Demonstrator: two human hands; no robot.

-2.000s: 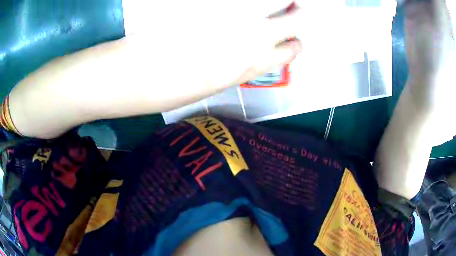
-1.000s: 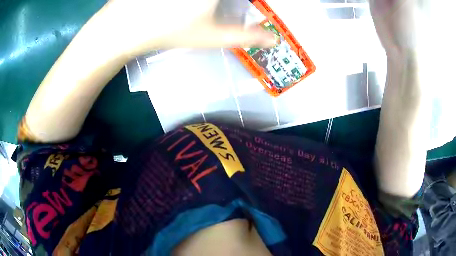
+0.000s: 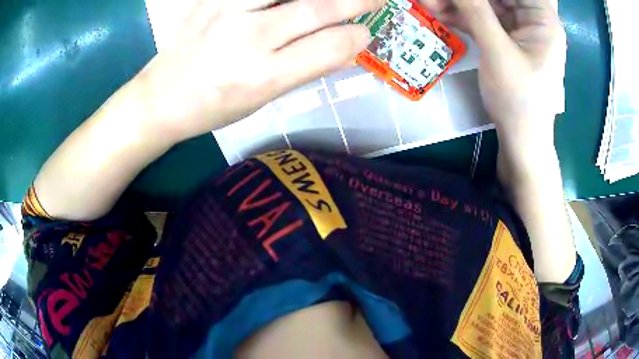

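Note:
An orange phone housing (image 3: 460,50) with a green and silvery-white circuit board (image 3: 413,52) inside lies tilted over the gridded sheet at the top; its upper end is cut off by the picture's edge. My left hand (image 3: 259,59) holds the housing at its left side, fingertips reaching over the board's edge. My right hand (image 3: 522,49) is at the housing's upper right, palm partly turned up; its fingertips are cut off by the top edge, so what they hold is hidden.
The adhesive sheet (image 3: 364,123) with grey rectangles and pale lines lies on the dark green bench top (image 3: 77,77). A stack of white sheets (image 3: 622,133) stands at the far right. Part of a person in dark clothing (image 3: 620,231) shows at the lower right.
The housing has shifted a little right and up since a second ago. My left hand has moved with it, and my right hand has come inward to its upper right side.

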